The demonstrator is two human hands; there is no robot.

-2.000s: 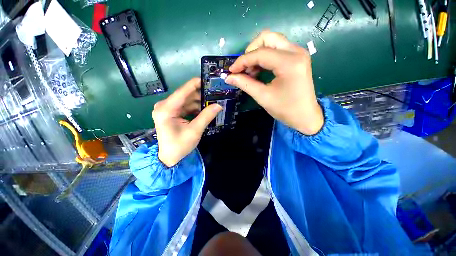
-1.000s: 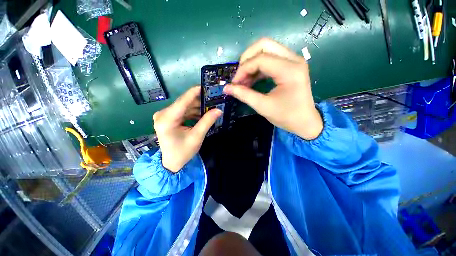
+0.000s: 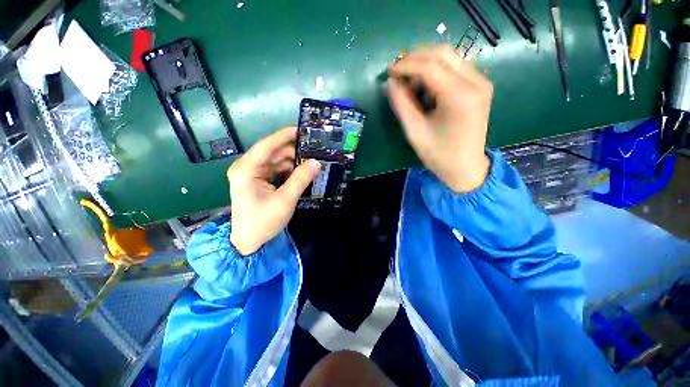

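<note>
The opened smartphone is held upright in front of me, its board and battery facing up. My left hand is shut on its left side, thumb over the battery area. A green patch shows at the board's right side. A bit of blue shows behind the phone's top edge. My right hand is off the phone, up and to the right above the mat, and blurred. Its thumb and forefinger are close together with a small dark spot at the tips; I cannot tell whether it is a held part.
The black rear housing lies on the green mat at the left. Bags and white pieces lie at the far left. An orange clip hangs at the left bench edge. Tweezers and a yellow-handled tool lie at the right.
My right hand has left the phone and moved up and right. The board's right part, with its green patch, is uncovered. My left hand still holds the phone. The view has shifted slightly.
</note>
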